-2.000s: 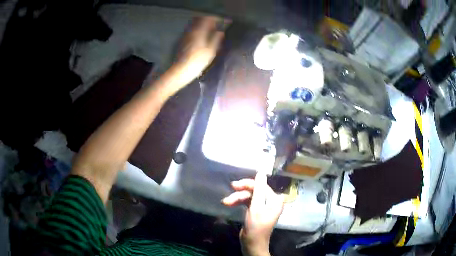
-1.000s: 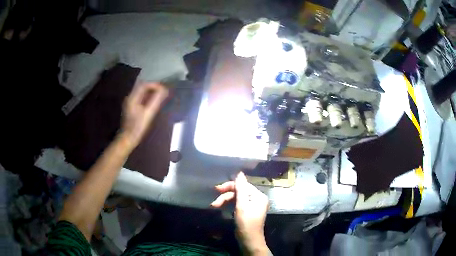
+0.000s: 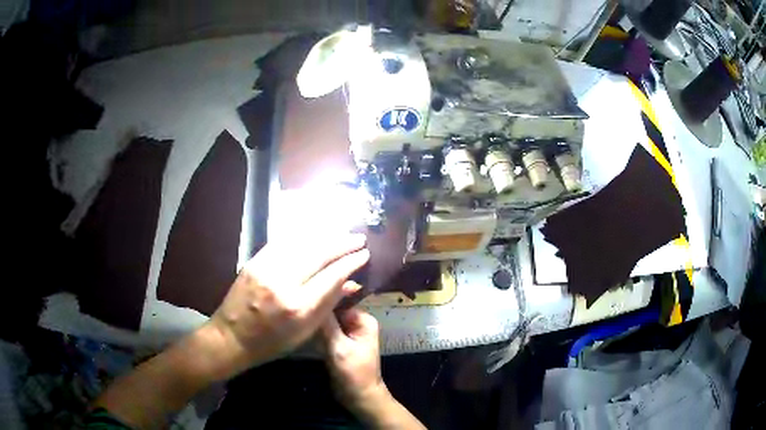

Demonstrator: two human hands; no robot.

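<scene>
A brown cut piece [image 3: 390, 256] lies at the needle area of the overlock machine [image 3: 504, 101], its front end hanging toward me. My left hand [image 3: 281, 294] is at the piece, fingers together and fingertips just in front of the needle. My right hand [image 3: 354, 348] is below it, pinching the piece's near edge between thumb and finger. Glare hides the presser foot and much of the machine bed [image 3: 306, 214]. Two separate brown pieces, a broad one [image 3: 122, 235] and a narrower one [image 3: 206, 227], lie left of the machine.
A jagged brown pile [image 3: 626, 222] lies on a white sheet [image 3: 550, 264] at the right, beside hazard tape [image 3: 659, 143]. Thread cones [image 3: 710, 88] stand at the back right. Grey panels [image 3: 647, 382] are at the lower right. Pale thread tails [image 3: 512, 344] hang at the front edge.
My left hand has moved from the left-hand pieces to the needle area. My right hand now pinches a brown piece there. A narrower piece lies apart from the broad one. The view has shifted right.
</scene>
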